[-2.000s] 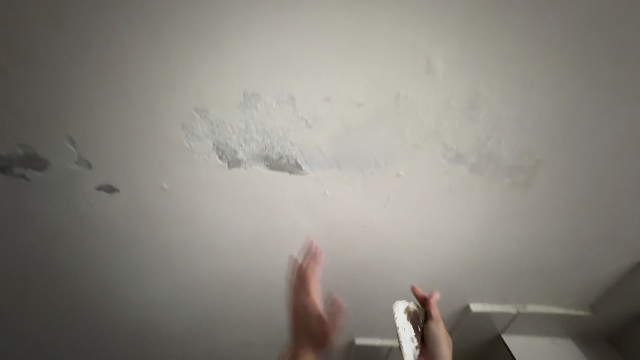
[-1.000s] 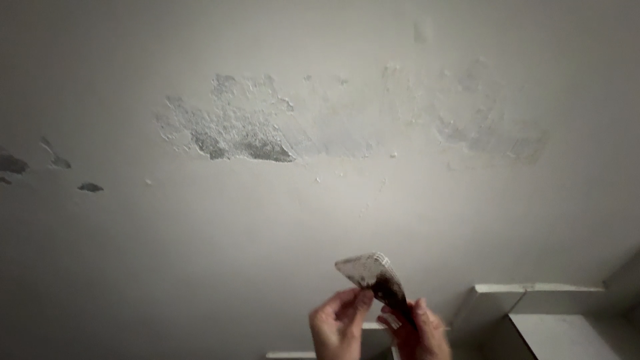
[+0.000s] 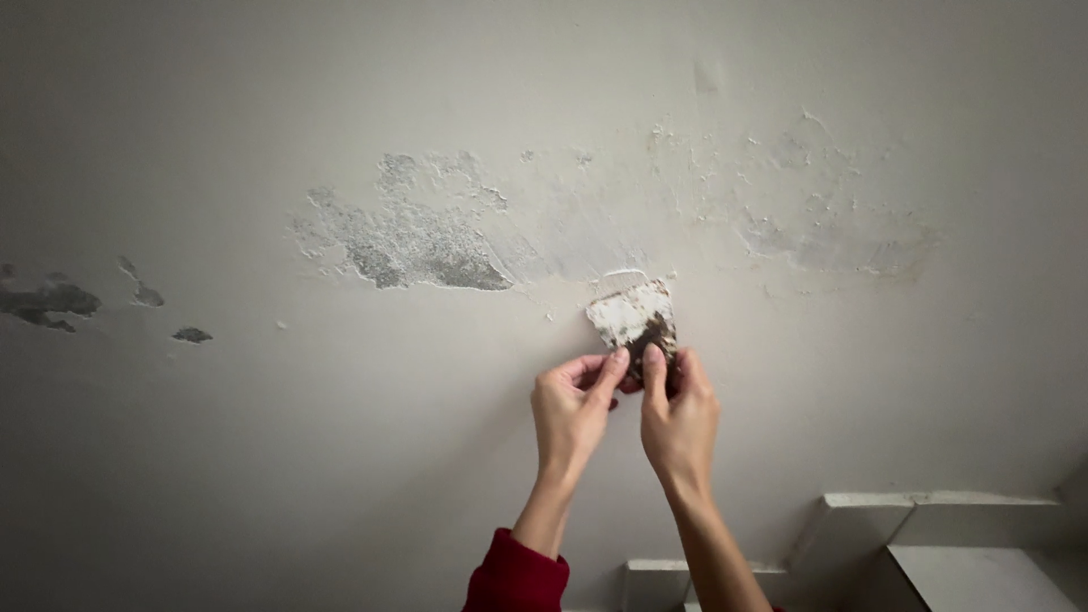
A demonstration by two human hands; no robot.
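Observation:
A putty knife (image 3: 633, 316) with a blade smeared in white plaster and dark brown stains is held up against the wall (image 3: 425, 408). Its blade edge lies by the lower rim of a scraped patch (image 3: 569, 242). My left hand (image 3: 578, 408) pinches the tool's left side between thumb and fingers. On the right side, my right hand (image 3: 682, 412) grips it near the handle, which the fingers mostly hide. Left of the blade, grey rough base shows in a peeled area (image 3: 433, 251). Flaking paint (image 3: 816, 221) spreads to the right.
Dark bare spots (image 3: 51, 302) mark the wall at far left, with a smaller one (image 3: 192, 335) beside them. White stepped ledges (image 3: 977, 510) run along the lower right, above a pale flat panel (image 3: 977, 578).
My left hand, apart from the tool two seconds ago, now holds it together with my right. Both hands and the putty knife have moved up to the scraped patch.

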